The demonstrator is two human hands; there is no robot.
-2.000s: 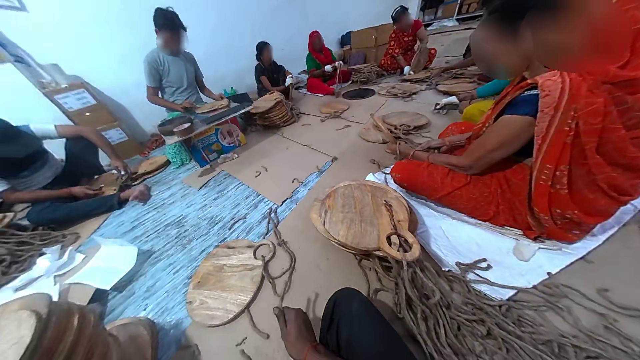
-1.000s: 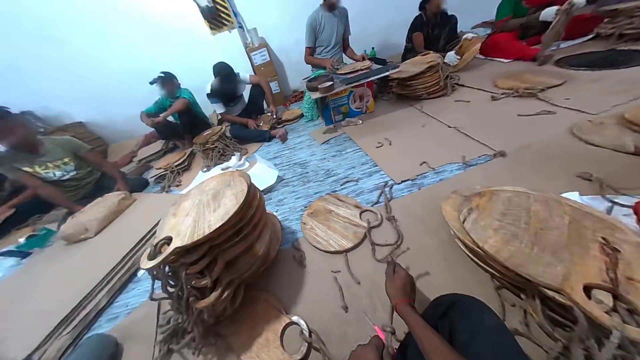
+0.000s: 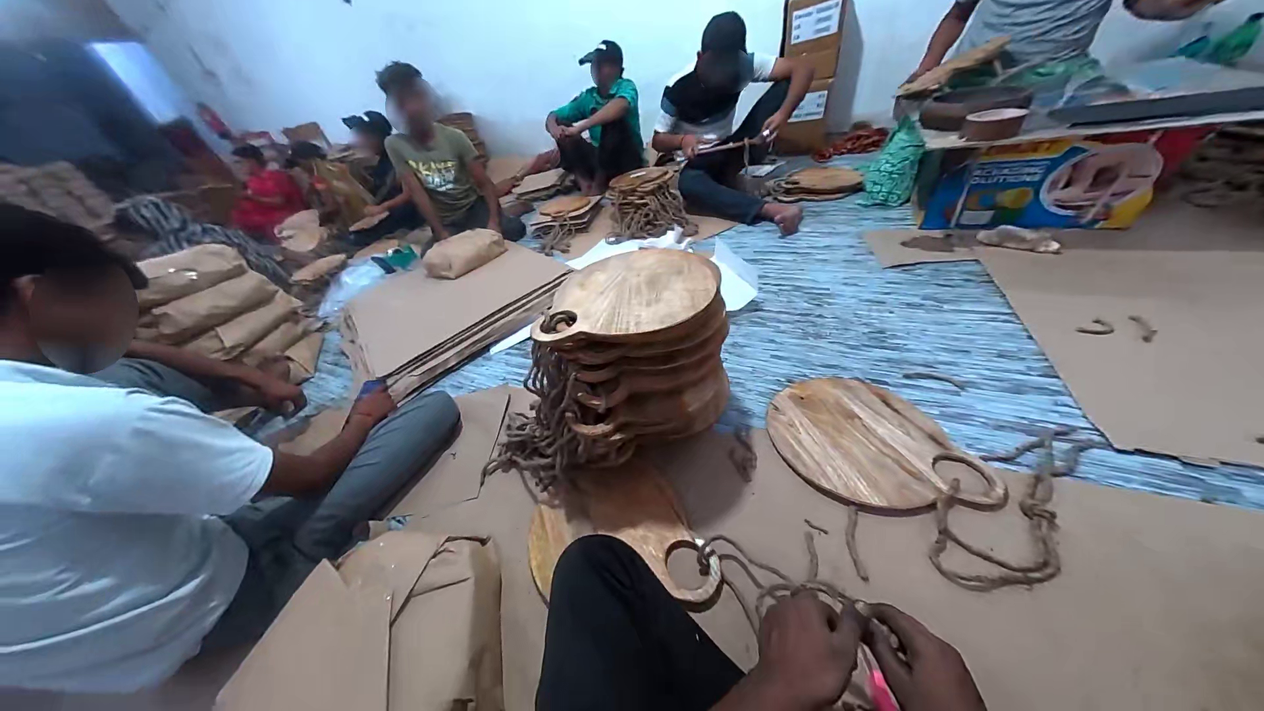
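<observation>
My left hand (image 3: 808,647) is closed on a brown rope (image 3: 765,583) that is looped through the ring handle of a round wooden board (image 3: 612,509). Close beside it, my right hand (image 3: 913,652) pinches the same rope, with a small pink object (image 3: 882,689) below its fingers. That board lies partly under my knee, at the foot of a tall stack of wooden boards (image 3: 642,296) with ropes hanging from their handles. Another wooden board (image 3: 859,444) lies flat to the right of the stack, a knotted rope (image 3: 1037,533) through its handle.
Cardboard sheets (image 3: 1136,592) and a blue streaked mat (image 3: 829,296) cover the floor. A co-worker in a white shirt (image 3: 118,513) sits close at left beside a paper-wrapped package (image 3: 444,612). More people sit along the wall. A low work surface on a printed box (image 3: 1037,183) stands at upper right.
The view has swung far to the left. Both hands are now together on the rope; one second ago they were apart, one near the rope of the flat board.
</observation>
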